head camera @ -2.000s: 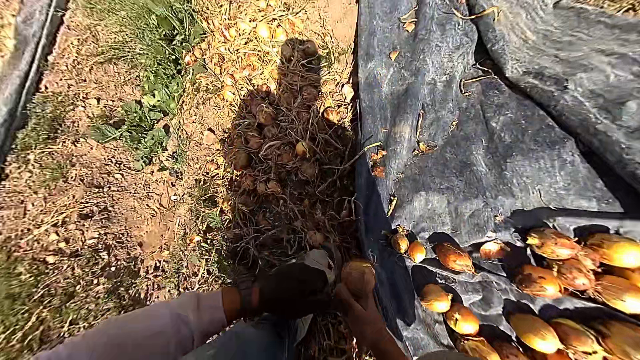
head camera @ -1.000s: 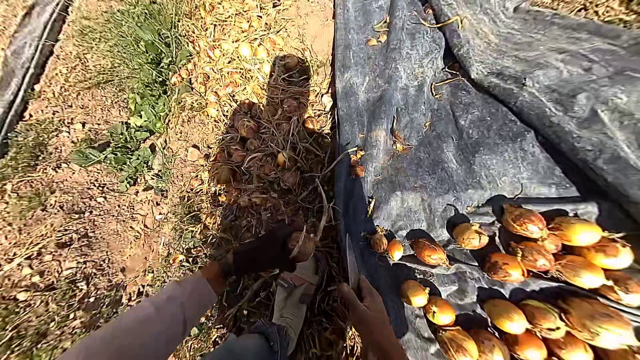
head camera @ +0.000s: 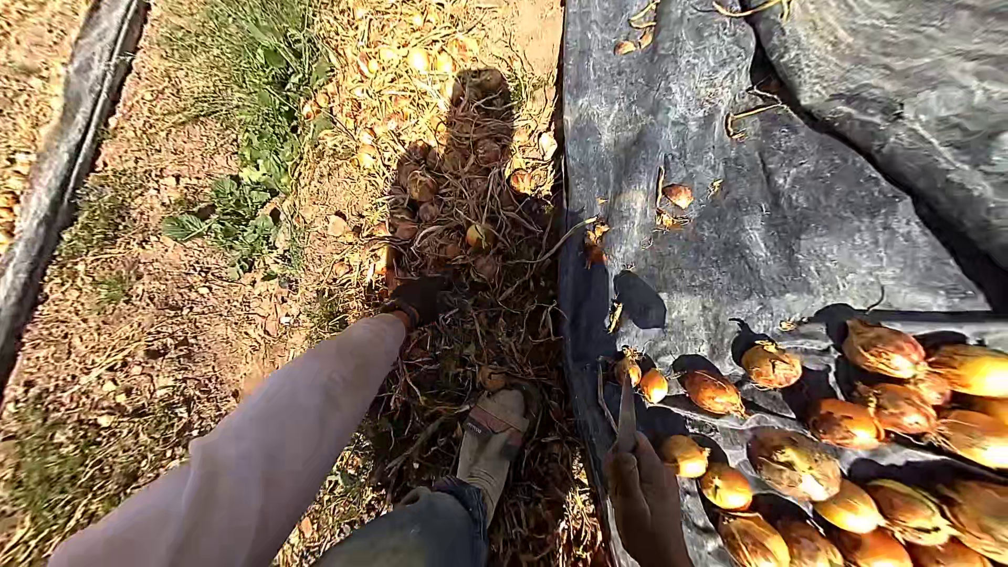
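My left hand (head camera: 421, 301), in a dark glove, reaches into the shaded onions and dry tops on the soil; its fingers blur into shadow, so a hold cannot be told. My bare right hand (head camera: 642, 496) grips a bladed metal cutting tool (head camera: 627, 417), blade pointing up, at the left edge of the dark sheet (head camera: 709, 268). Many yellow onions lie on the sheet to its right. Among them shows a large onion (head camera: 794, 463); whether it rests there or is in the air cannot be told. Another onion (head camera: 480, 236) lies in the pile above my left hand.
My shoe (head camera: 494, 433) stands among the dry tops, beside an onion (head camera: 493, 378). A fold (head camera: 906, 102) of the sheet lies at upper right. Green weeds (head camera: 252, 189) grow left of the pile, and a second sheet strip (head camera: 67, 173) runs along the far left.
My left hand has moved up into the pile; the onion seen in it a second ago no longer shows there. Another large onion now appears over the sheet. My right hand is farther right.
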